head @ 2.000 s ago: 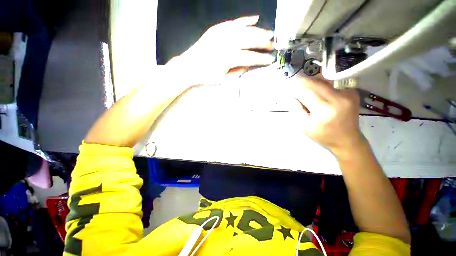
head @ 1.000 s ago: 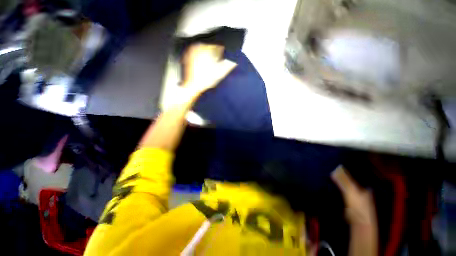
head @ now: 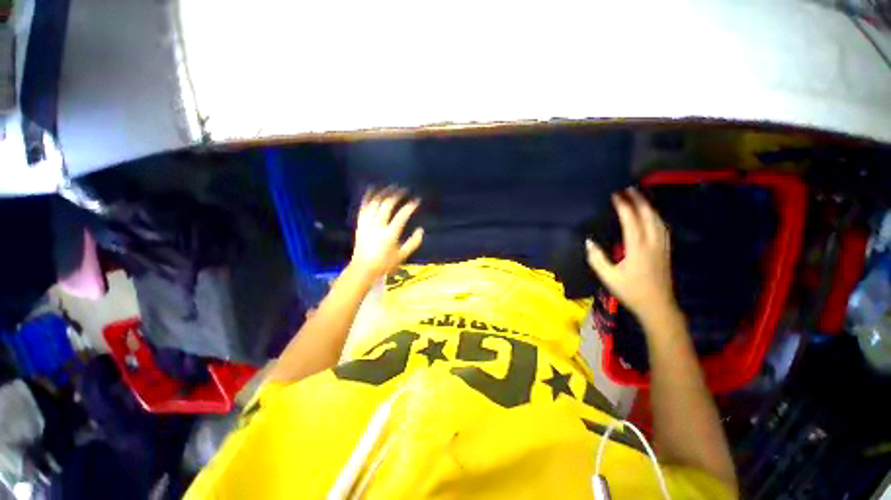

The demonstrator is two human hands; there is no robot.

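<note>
Dark navy cloth point(head: 498, 195) lies over my lap, below the front edge of the white sewing table point(head: 508, 68). My left hand point(head: 384, 232) is over the left part of the cloth with its fingers spread. My right hand point(head: 635, 252) is over the right part, between the cloth and a red basket, fingers also apart. Neither hand visibly grips anything. Whether the fingertips touch the cloth is hard to tell, dark on dark.
A red-rimmed basket point(head: 789, 264) with dark contents is at the right under the table. A blue basket edge point(head: 291, 220) is left of my lap. Another red basket point(head: 176, 402) is on the floor at left, near a pink pad point(head: 86, 273). A white earphone cable point(head: 366, 444) hangs on my chest.
The view has tilted down to my lap, and the sewing machine has left it. My left hand has come off the cloth on the table down to my lap. My right hand is now open beside it.
</note>
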